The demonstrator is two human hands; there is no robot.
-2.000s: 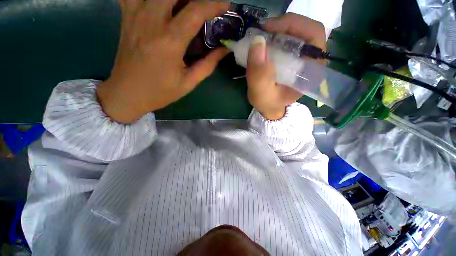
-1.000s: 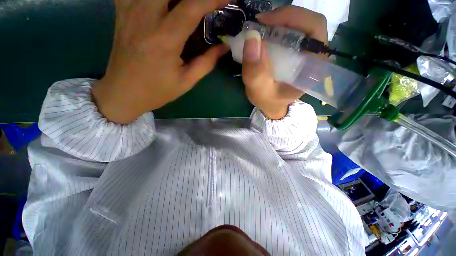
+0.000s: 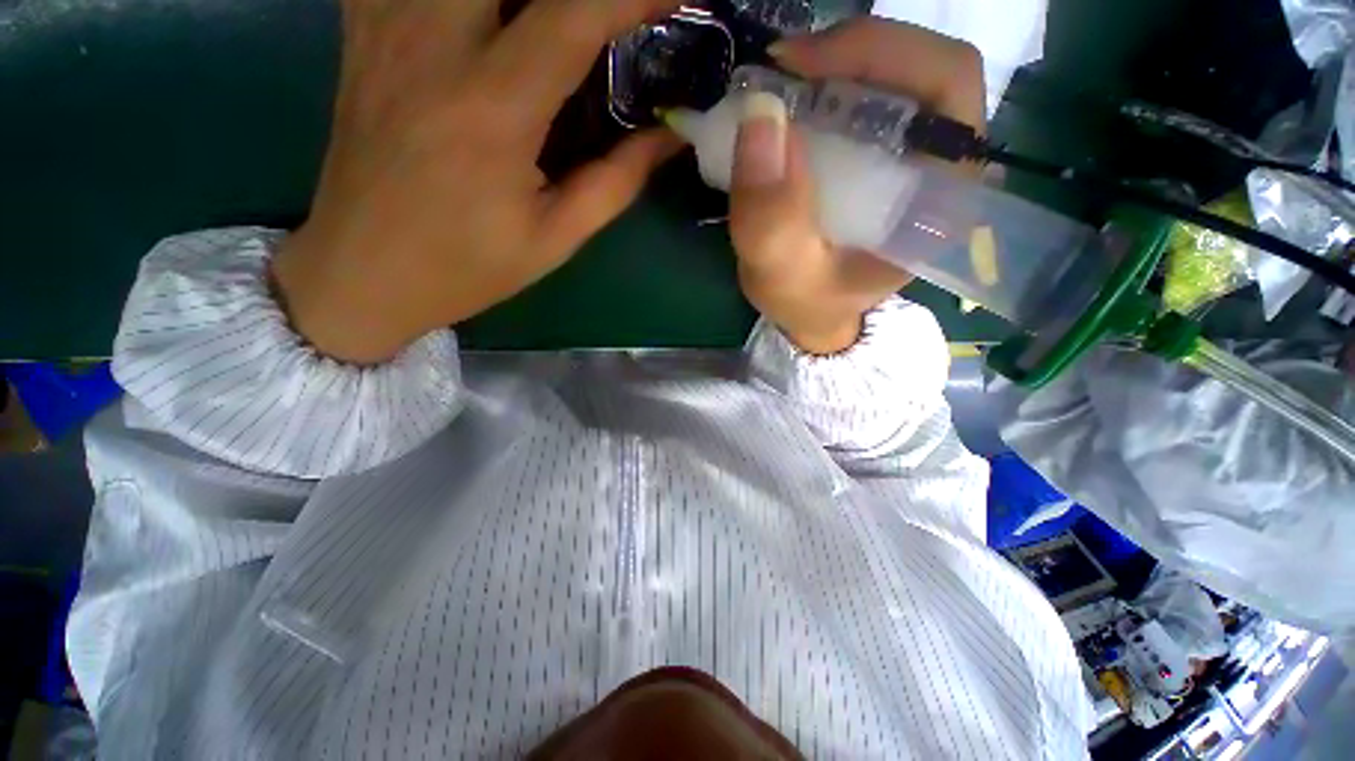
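A black watch housing (image 3: 672,67) with a shiny rounded-square rim is at the top centre. My left hand (image 3: 446,164) is around its left side, thumb below and fingers above, holding it or the dark fixture under it. My right hand (image 3: 803,193) is closed around a glue syringe (image 3: 951,238) with milky content, thumb on top. The yellow-green dispensing tip (image 3: 676,122) is at the housing's lower rim, close to my left thumb; whether it touches cannot be told. A green barrel adapter (image 3: 1092,305) closes the syringe's rear. The fixture is mostly hidden by my left hand.
A black cable (image 3: 1100,182) and a clear air hose (image 3: 1263,387) run off to the right. A yellow-green packet (image 3: 1207,265) and crumpled plastic bags (image 3: 1189,446) are on the right. White paper (image 3: 988,37) is at the top. The dark green mat (image 3: 164,134) extends left.
The syringe has shifted slightly; its tip has moved a little left, then slightly right along the lower rim. The syringe's rear has moved slightly right. My left hand has barely moved.
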